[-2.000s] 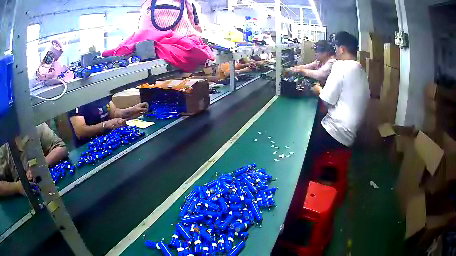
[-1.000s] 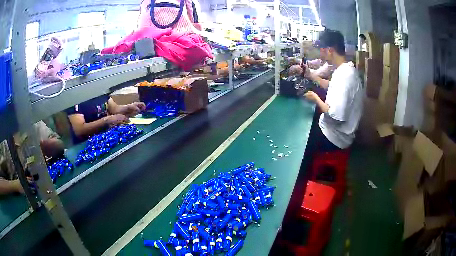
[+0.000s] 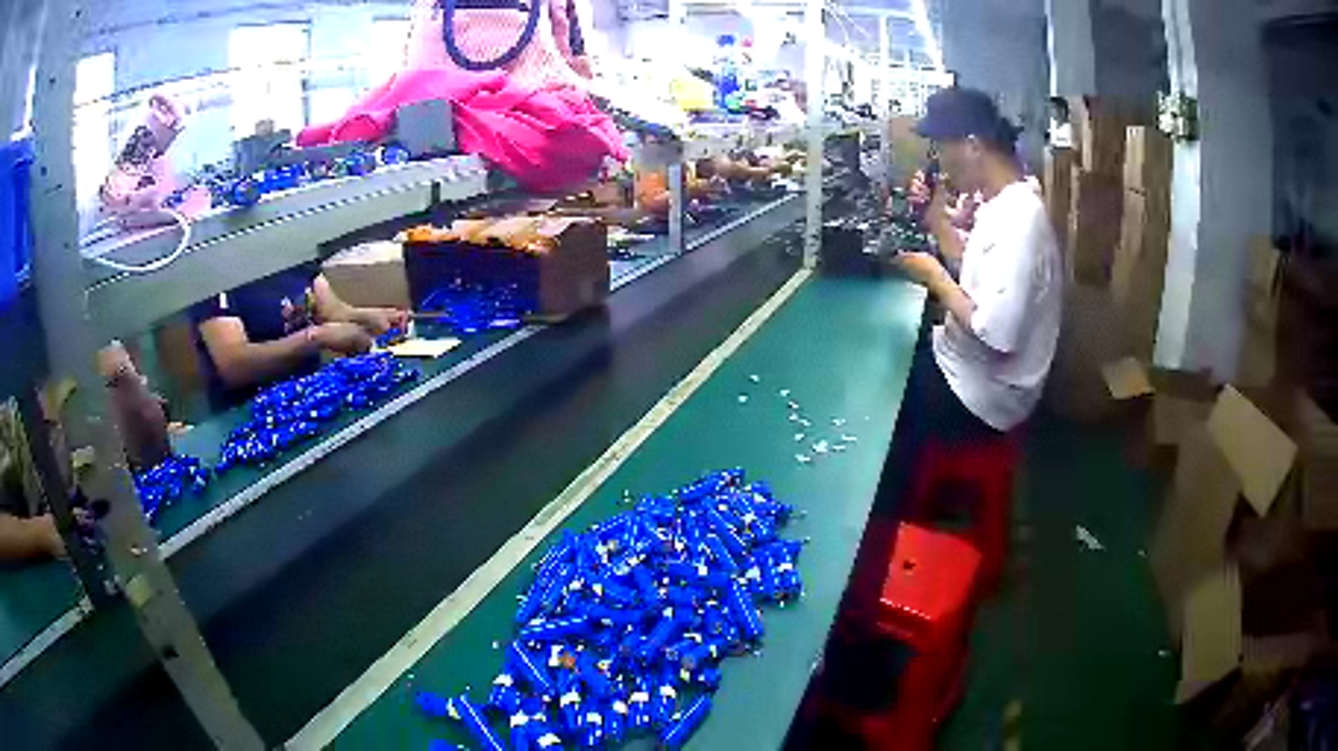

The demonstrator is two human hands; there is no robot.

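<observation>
A large loose heap of blue lithium cells (image 3: 646, 594) with pale ends lies nearest in front of me on the green bench surface (image 3: 778, 374). A few cells lie at its near left edge. Small whitish pieces (image 3: 800, 418) are scattered on the bench beyond the heap. Neither of my hands is in the picture.
The dark conveyor (image 3: 426, 484) runs left of the bench. Across it, people's arms work beside more cells (image 3: 316, 404) and a carton (image 3: 506, 267). A shelf post (image 3: 140, 543) stands at left. Red stools (image 3: 927, 580) and a person in white (image 3: 1005, 279) are at right.
The person in white has turned more to the left and raised one hand near the face. The hands across the conveyor have shifted slightly. The near heap looks unchanged.
</observation>
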